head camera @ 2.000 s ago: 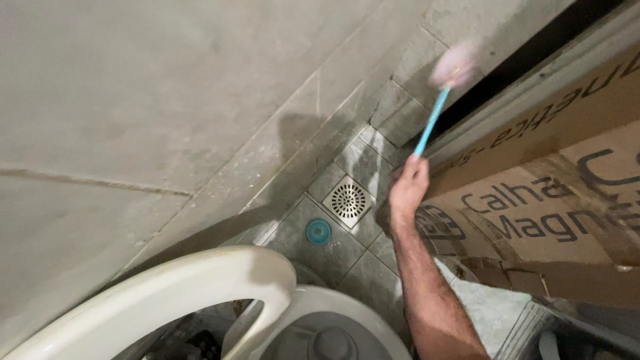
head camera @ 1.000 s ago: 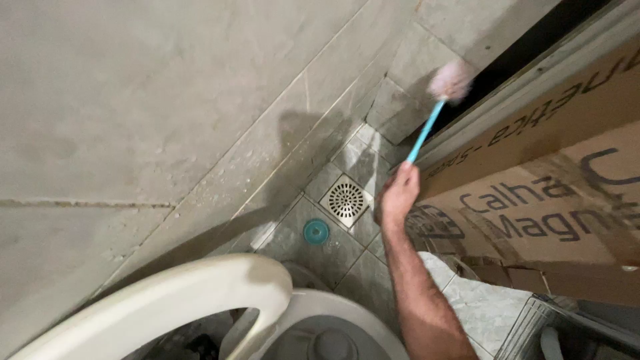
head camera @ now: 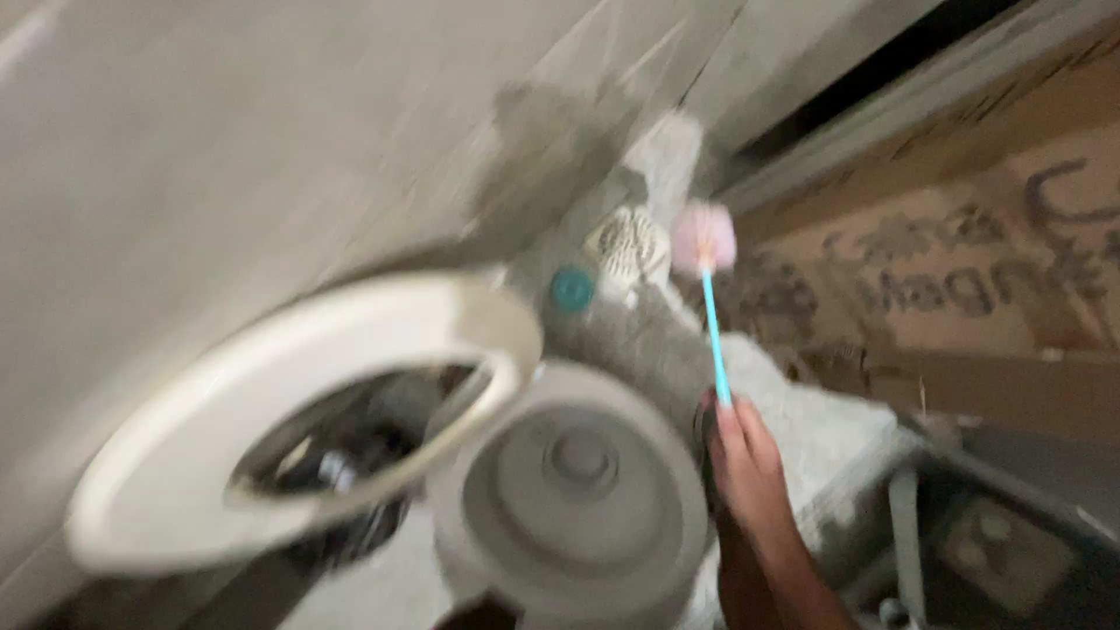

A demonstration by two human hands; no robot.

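Note:
My right hand [head camera: 746, 446] grips the lower end of a brush with a light-blue handle [head camera: 715, 341] and a round pink head [head camera: 703, 236]. The head is up, just right of the metal floor drain grate [head camera: 628, 248]. A round teal disc [head camera: 572, 289] lies on the floor left of the grate. To the left of my hand is the toilet bowl [head camera: 582, 490], with its cream seat [head camera: 201, 420] tilted up beside it. My left hand is not in view. The picture is blurred by motion.
A large printed cardboard box [head camera: 945, 262] stands along the right. A tiled wall [head camera: 262, 131] rises on the left. At the lower right is a dark container [head camera: 1006, 525] with things inside. Dark plastic [head camera: 350, 516] shows behind the toilet seat.
My right hand has drawn back with the brush, whose head was near the tiles beyond the drain. The view has shifted, and more of the toilet bowl shows.

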